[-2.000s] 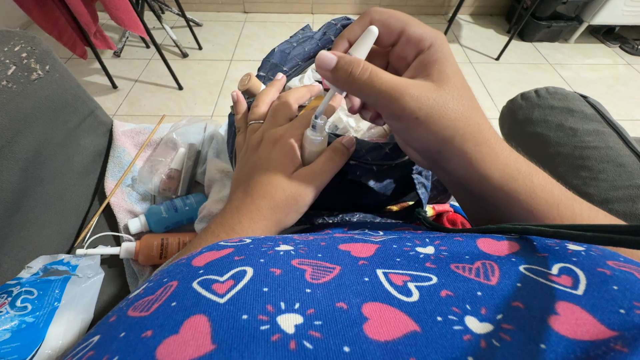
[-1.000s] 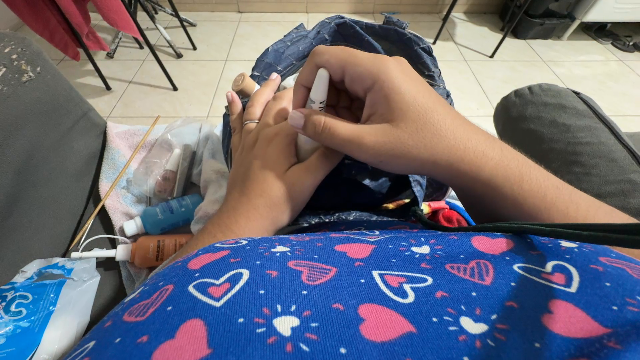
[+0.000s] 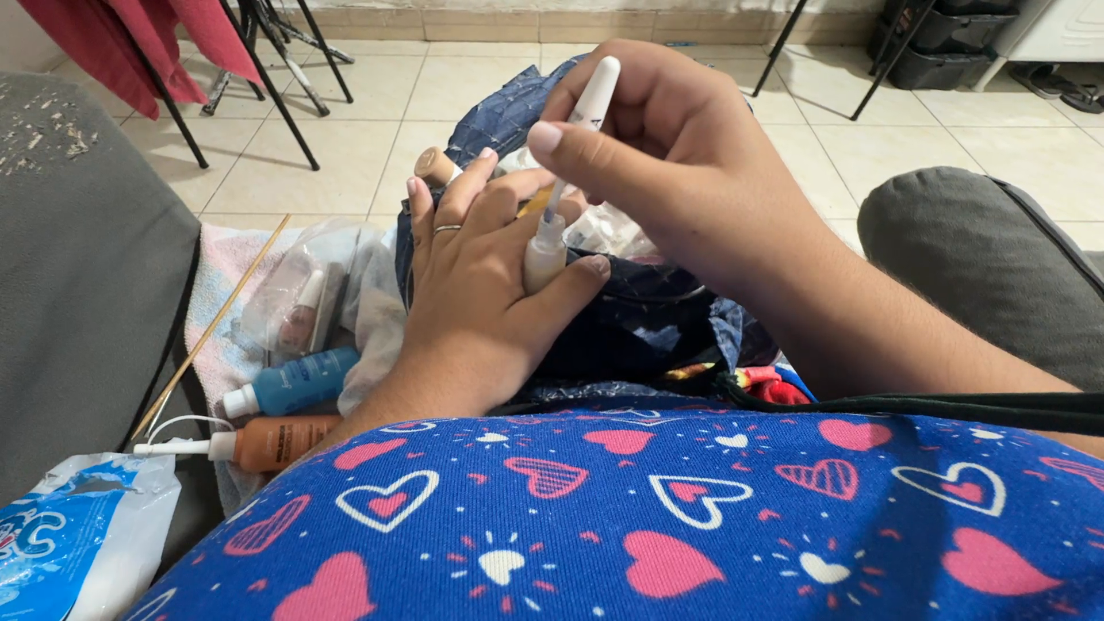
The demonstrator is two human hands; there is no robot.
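My left hand (image 3: 487, 267), with a ring on one finger, holds a small nail polish bottle (image 3: 544, 259) of pale polish between thumb and index finger. Above it, my right hand (image 3: 655, 147) grips the white brush cap (image 3: 597, 93) between thumb and fingers. The brush stem slants down to the bottle's mouth, its tip at or just inside the neck. Beneath both hands lies an open dark blue bag (image 3: 509, 108) with clear plastic and other items in it. A beige-brown capped bottle (image 3: 434, 167) sticks out beyond my left fingertips.
On a towel (image 3: 216, 297) at the left lie a wooden stick (image 3: 226, 306), a clear plastic bag (image 3: 297, 259) with nail items, a blue bottle (image 3: 297, 381) and an orange bottle (image 3: 280, 442). A blue-and-white packet (image 3: 82, 526) is nearer me. Grey cushioned armrests flank both sides.
One second ago the cap was down at the bottle, mostly behind my right hand. My right hand has since lifted it, and the brush stem shows again. My left hand still holds the bottle.
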